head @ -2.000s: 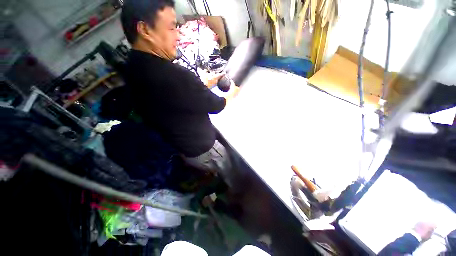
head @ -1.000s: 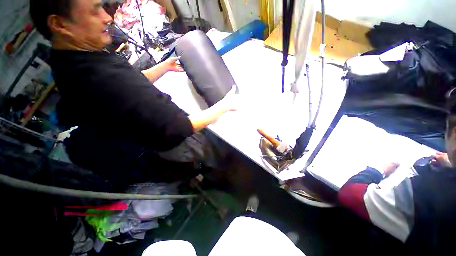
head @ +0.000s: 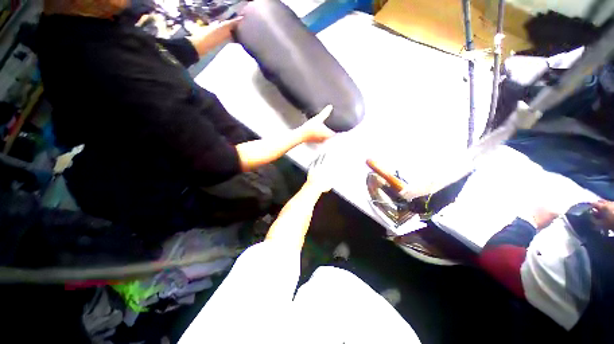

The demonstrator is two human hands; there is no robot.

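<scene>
A long grey rounded pad (head: 296,60) is held tilted above the white-covered table (head: 411,87) by a coworker's two hands. My left hand (head: 328,169) reaches to the table's front edge, just below the pad's lower end and the coworker's nearer hand. It is washed out by glare, so its fingers and any hold are unclear. An iron (head: 390,195) with a brown-orange handle rests at the table edge, to the right of my left hand. My right hand is not in view.
A coworker in black (head: 128,101) stands at the left. Another person's red and dark sleeve (head: 505,259) is at the right, by a second white surface (head: 518,191). Hoses (head: 469,87) hang over the table. Cardboard (head: 431,27) lies behind.
My left arm has come into view and reached forward to the table edge. The coworker's pad has gone from upright in blur to tilted, with its lower end nearer my hand.
</scene>
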